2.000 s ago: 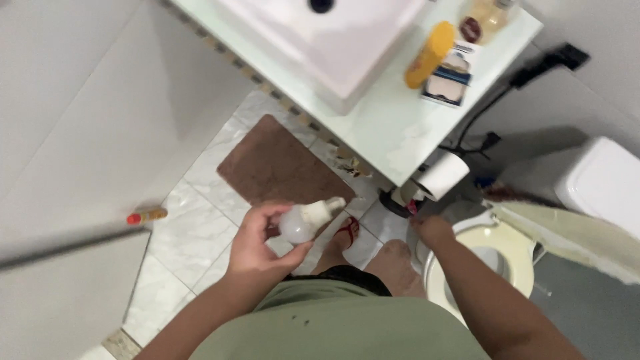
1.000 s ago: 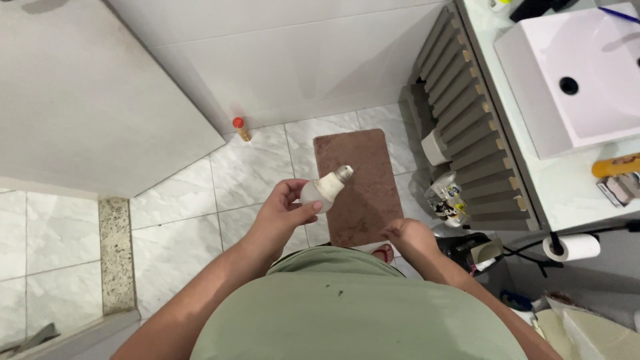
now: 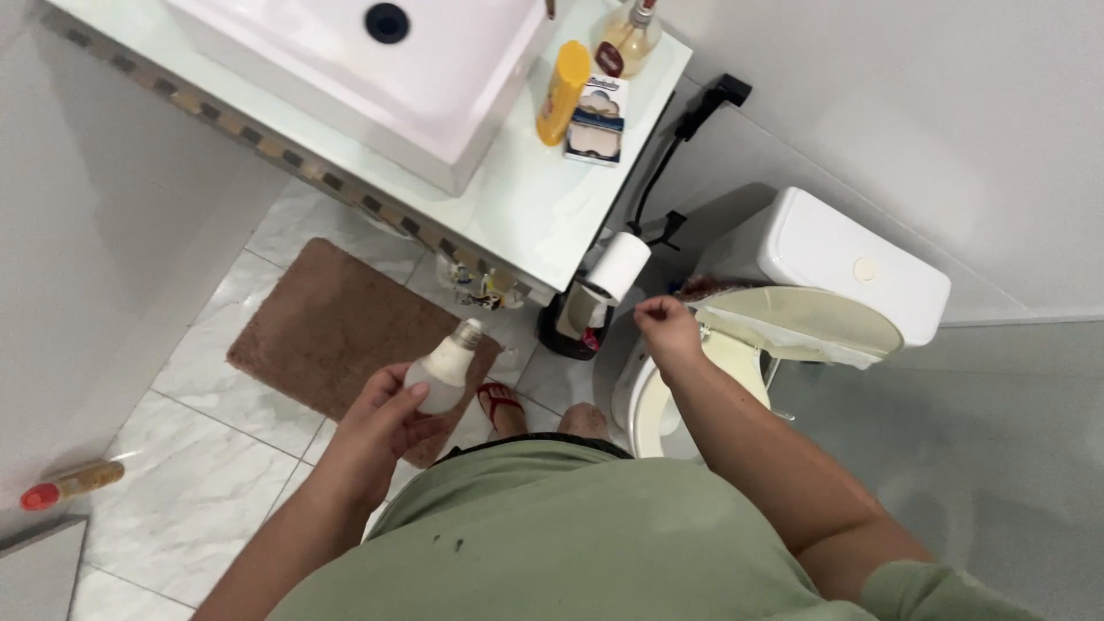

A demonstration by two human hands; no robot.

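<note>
My left hand (image 3: 384, 423) grips a white LED light bulb (image 3: 447, 371) by its rounded diffuser, with the metal screw base pointing up and to the right. Below the bulb in the view lies a brown bath mat (image 3: 332, 323) on the tiled floor. My right hand (image 3: 668, 332) is held over the front of the toilet, its fingers curled loosely; nothing shows in it, though the inside of the fingers is partly hidden. Just left of that hand is a toilet paper roll (image 3: 619, 266), above a small black bin (image 3: 573, 326).
A counter (image 3: 526, 203) with a white sink (image 3: 345, 95) carries a yellow bottle (image 3: 563, 93), a soap box (image 3: 597, 121) and a pump bottle (image 3: 630, 39). The toilet tank (image 3: 854, 267) and raised lid (image 3: 802, 319) are at right. A red-capped bottle (image 3: 73, 485) lies far left.
The view has swung widely towards the sink and toilet since one second ago. My left hand has kept hold of the bulb throughout.
</note>
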